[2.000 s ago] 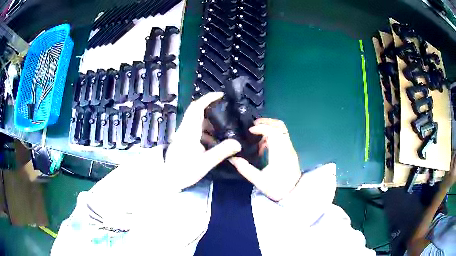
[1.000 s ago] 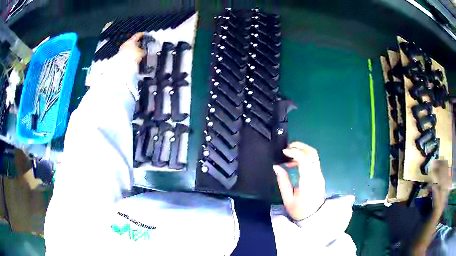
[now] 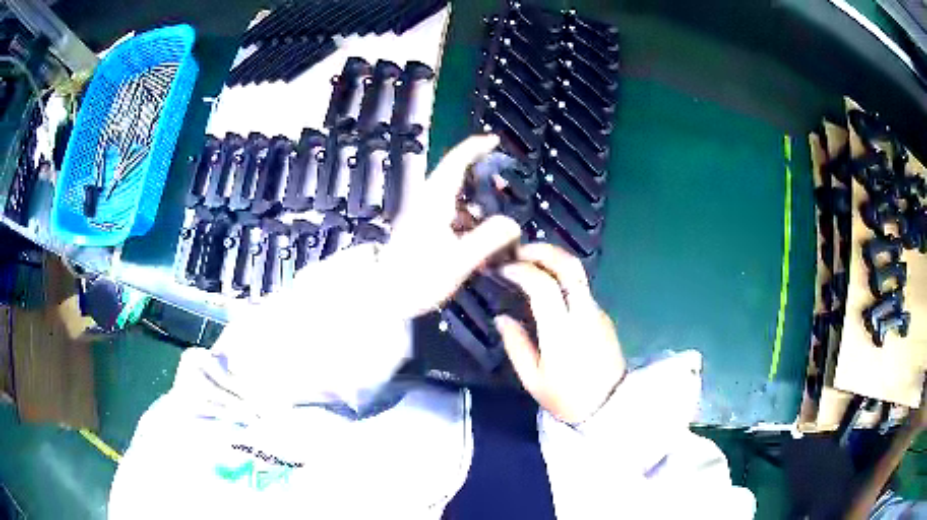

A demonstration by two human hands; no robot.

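A black molded piece (image 3: 498, 185) is held between my two hands, above the black mat. My left hand (image 3: 457, 229) is closed around its left side, with the thumb across its near end. My right hand (image 3: 561, 330) meets it from below right with bent fingers; its grip is partly hidden and blurred. Black handle pieces (image 3: 574, 137) lie in two slanted rows on the black mat (image 3: 432, 361), partly covered by my hands. Joined black units (image 3: 305, 168) stand in upright rows on the pale left board (image 3: 274, 112), with a short row of three at its far right.
A blue basket (image 3: 163, 152) with thin metal rods is at the far left. Close-set black handle pieces (image 3: 295, 51) lie at the board's far end. Tan cardboard sheets (image 3: 864, 361) with jumbled black bracket pieces are at right. Another person's forearm (image 3: 894, 462) shows at lower right.
My left hand has come back from the board's far row to the piece over the mat. My right hand has moved left to meet it. The view has shifted.
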